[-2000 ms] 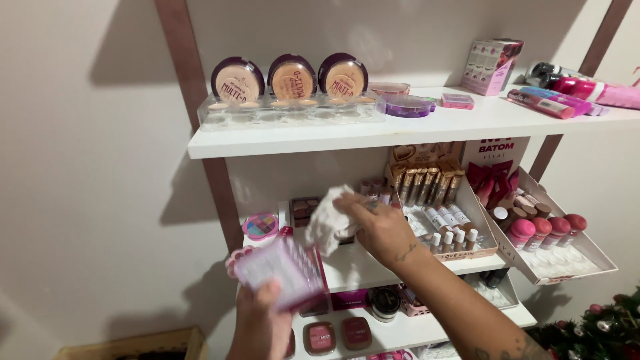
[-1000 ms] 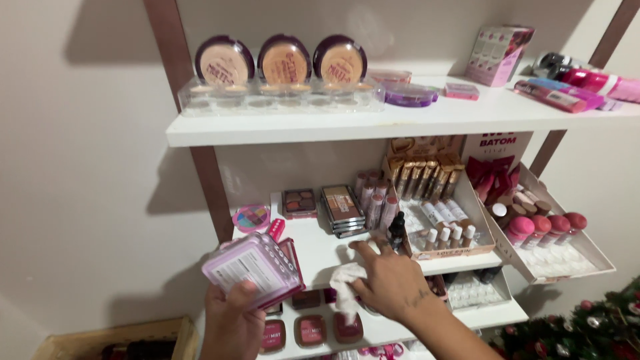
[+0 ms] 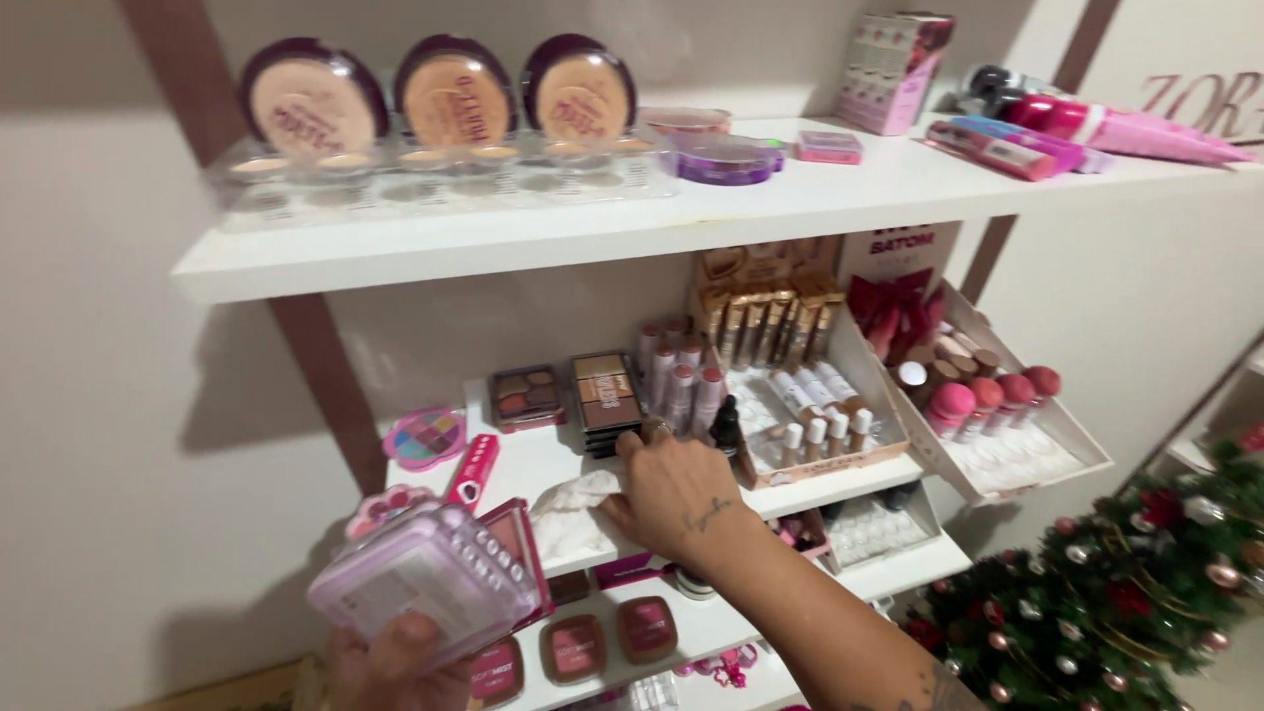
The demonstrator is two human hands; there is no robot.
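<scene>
My left hand [image 3: 395, 657] grips several stacked makeup compacts [image 3: 425, 588], the front one clear lilac plastic, at the lower left. A compact with a dark pink edge [image 3: 523, 553] sticks out behind them. My right hand [image 3: 676, 494] is on the middle shelf [image 3: 543, 449] with a crumpled white cloth [image 3: 578, 513] held under its fingers. Its fingertips are by the front of a stack of eyeshadow palettes [image 3: 605, 395], next to upright lipstick-like tubes [image 3: 681, 390] and a black dropper bottle [image 3: 726, 425]. Whether they touch the palettes I cannot tell.
A round multicolour palette [image 3: 425, 437] and a pink box [image 3: 472, 472] lie left of the cloth. Cardboard displays [image 3: 825, 395] of cosmetics stand at the right. The upper shelf [image 3: 632, 242] overhangs with pressed-powder compacts [image 3: 581, 94]. A decorated Christmas tree [image 3: 1106, 583] is at lower right.
The right hand with the cloth has come down from its raised place onto the middle shelf. The palettes, partly covered two seconds ago, now show. The left hand still holds the compacts.
</scene>
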